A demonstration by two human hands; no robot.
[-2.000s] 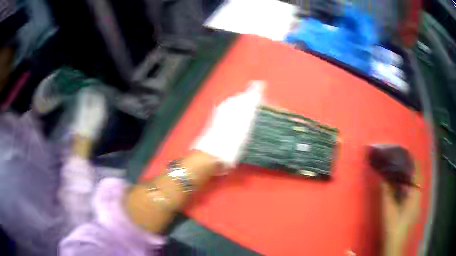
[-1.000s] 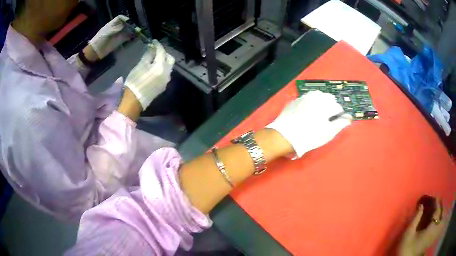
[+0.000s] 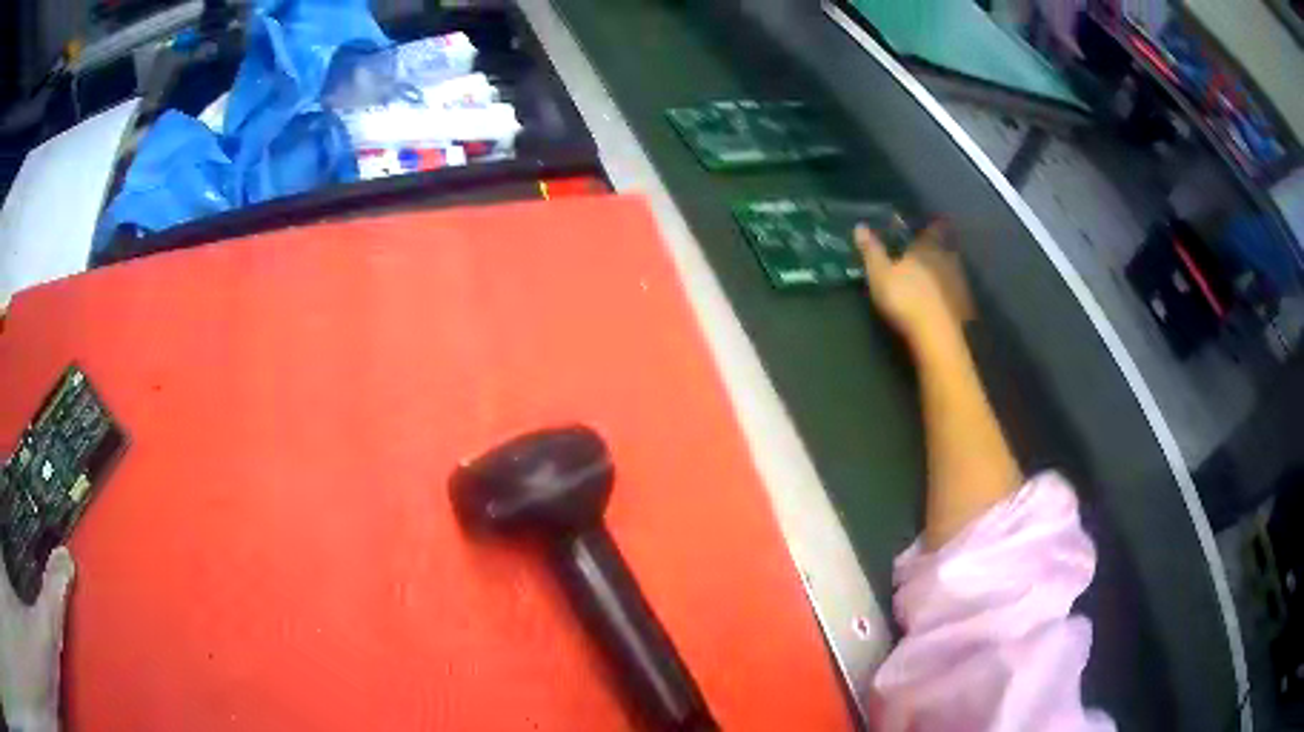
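Observation:
My gloved left hand [image 3: 32,629], cut off by the left edge, holds the lower end of a green circuit board [image 3: 55,465] at the mat's left side; its component side shows. My bare right hand [image 3: 920,279] is over the right end of a second green board [image 3: 801,243] on the conveyor belt, thumb and a finger spread over it. The blur hides whether it grips. A black handheld scanner [image 3: 536,486] lies on the orange-red mat [image 3: 329,372], its handle running down to the lower edge.
Another board [image 3: 751,133] lies farther up the dark green conveyor belt [image 3: 844,415]. Beyond the mat, a black tray [image 3: 358,196] holds a blue plastic bag [image 3: 286,100] and white tubes [image 3: 436,122]. White paper [image 3: 65,200] is at the far left.
The view has swung right to the conveyor. My right hand has let go of the scanner and moved onto the belt's board. The other worker and the rack have left the view.

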